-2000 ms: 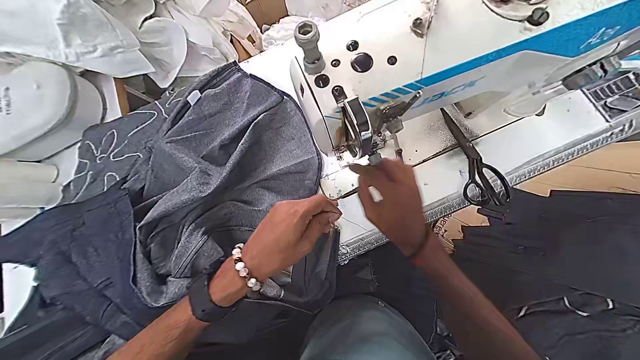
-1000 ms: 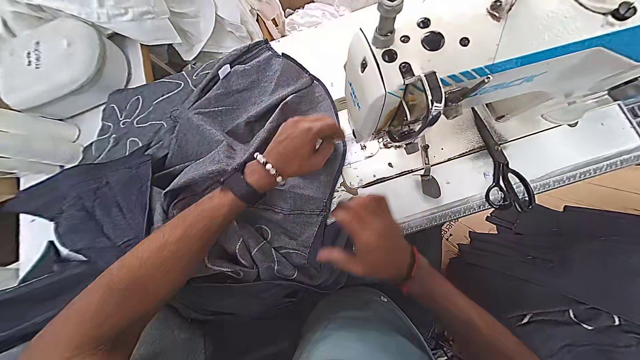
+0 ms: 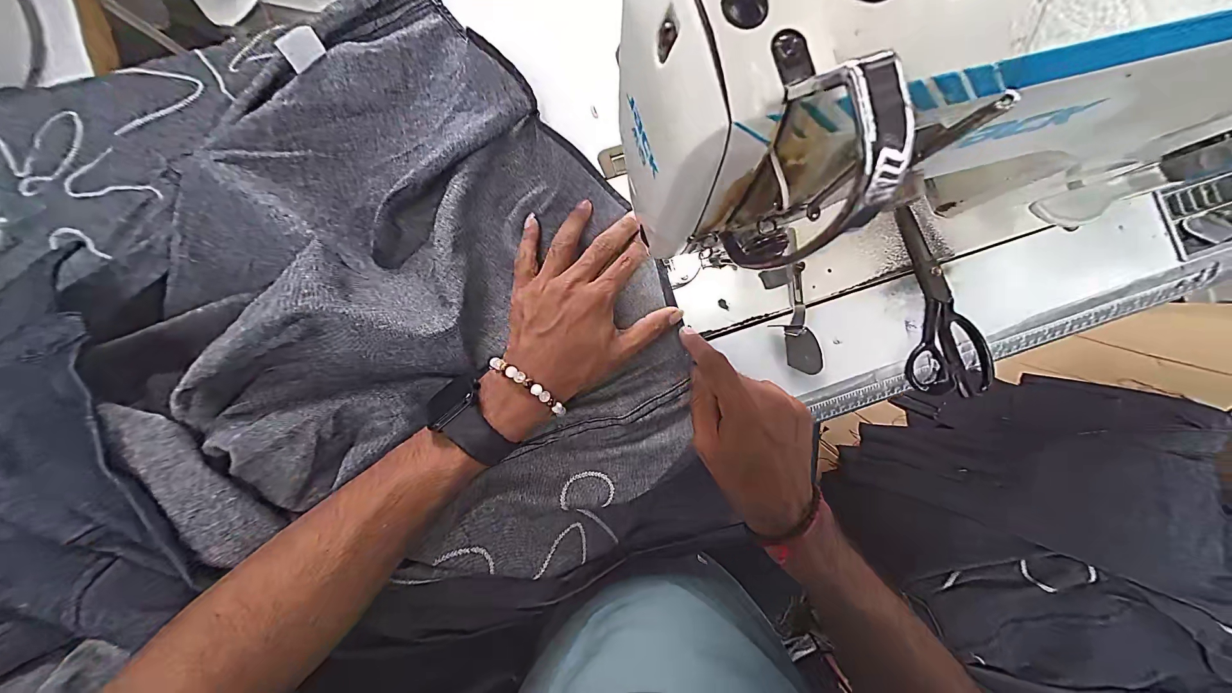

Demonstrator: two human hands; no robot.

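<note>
A dark denim garment piece (image 3: pixel 385 241), grey side up with pale stitched curves, spreads over the left and middle of the view. Flat on it near its right edge lies my left hand (image 3: pixel 577 318), fingers spread. My right hand (image 3: pixel 756 433) touches that bound edge with its index fingertip, close to my left thumb; whether it pinches the cloth is unclear. Just beyond the edge stands the head of a white and blue sewing machine (image 3: pixel 674 125). Its needle area is partly hidden by the guard and lever.
Black-handled scissors (image 3: pixel 948 351) lie on the machine bed (image 3: pixel 857 327), right of a small metal lever (image 3: pixel 802 348). A measuring tape strip (image 3: pixel 1078 322) runs along the bed's front edge. Dark cloth pieces (image 3: pixel 1039 481) are piled at the lower right.
Both hands, at the needle area two seconds ago, are now on the cloth's right edge. My left hand has spread flat, and my right fingertip has come to the edge. The view has moved closer.
</note>
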